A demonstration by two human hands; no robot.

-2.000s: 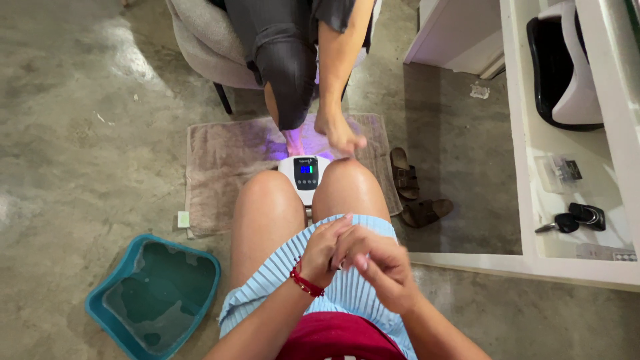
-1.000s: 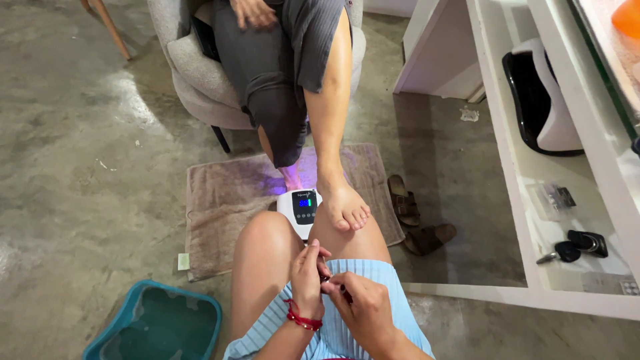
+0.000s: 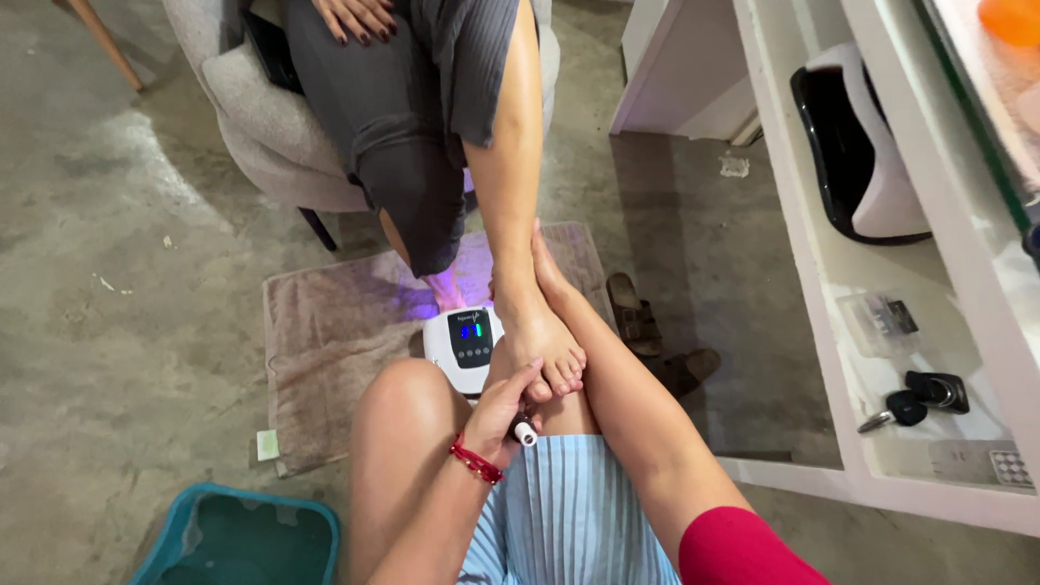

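Another person's bare foot [image 3: 540, 345] rests on my right knee. My left hand [image 3: 500, 410], with a red bracelet [image 3: 476, 460] at the wrist, is closed around a small dark tube or bottle with a white end [image 3: 525, 431], and its thumb touches the toes. My right hand [image 3: 546, 264] lies along the person's ankle and heel; most of its fingers are hidden behind the leg. The person's other foot [image 3: 445, 291] is under purple light at a white curing lamp [image 3: 463, 349] with a lit display.
A brown towel [image 3: 325, 349] lies under the lamp. A teal basin of water [image 3: 329, 520] stands at the lower left, brown sandals [image 3: 634, 317] right of the towel. White shelving [image 3: 821, 382] at the right holds a black and white lamp [image 3: 886, 154] and keys [image 3: 902, 408]. The person sits in a grey armchair [image 3: 268, 138].
My hands were together over my lap; my right hand has moved forward to the person's ankle and my left to the toes. The person's foot, raised at first, has come down on my knee.
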